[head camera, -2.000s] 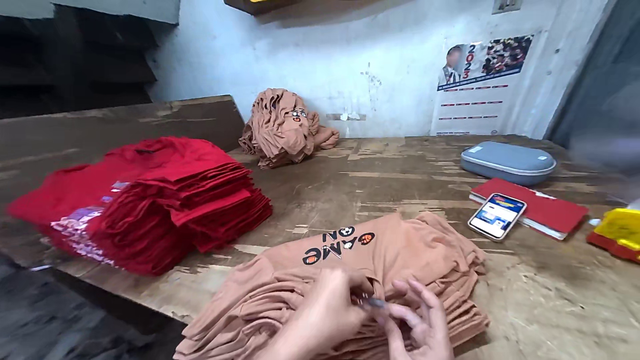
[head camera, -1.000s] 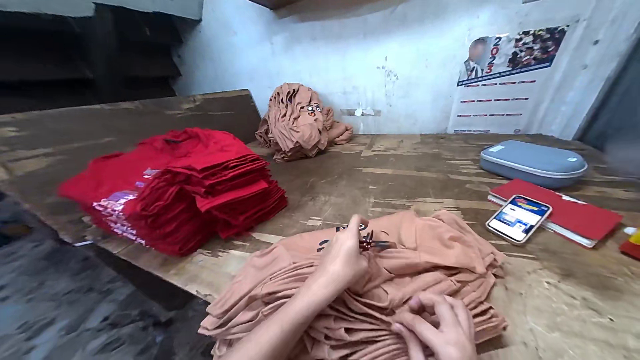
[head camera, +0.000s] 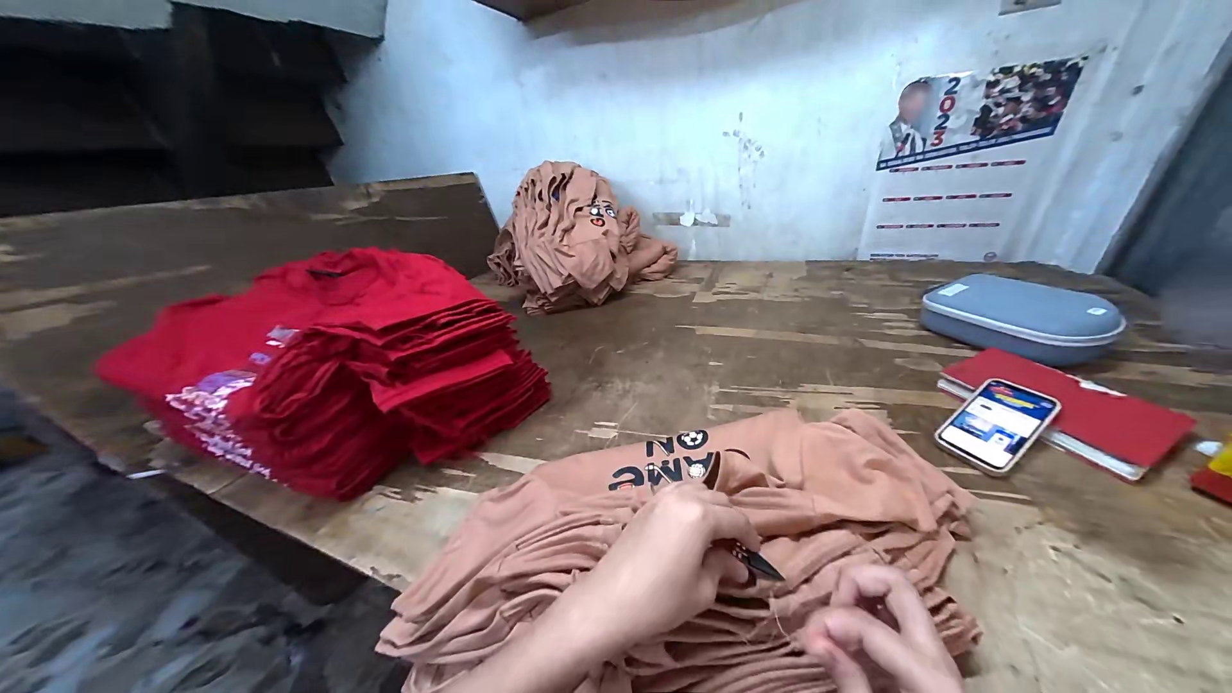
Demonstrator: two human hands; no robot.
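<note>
A pile of tan shirts (head camera: 847,500) with dark printed lettering lies at the front of the table. Over its middle, my left hand (head camera: 683,553) is closed around small dark thread snips (head camera: 758,563), whose pointed blades face right, toward my other hand. My right hand (head camera: 881,626) is just to the right, low over the layered fabric edges, with thumb and fingertips pinched on a fine loose thread (head camera: 778,621). Part of the snips is hidden inside the left hand.
Folded red shirts (head camera: 385,356) are stacked at left, near the table edge. More tan shirts (head camera: 568,236) are bundled by the wall. At right lie a grey zip case (head camera: 1022,313), a red notebook (head camera: 1121,409), a phone (head camera: 998,426) and a yellow-red object (head camera: 1220,472).
My left hand has come down from the printed lettering toward my right hand, still holding the snips. The shirt edges are more fanned out than in the oldest frame.
</note>
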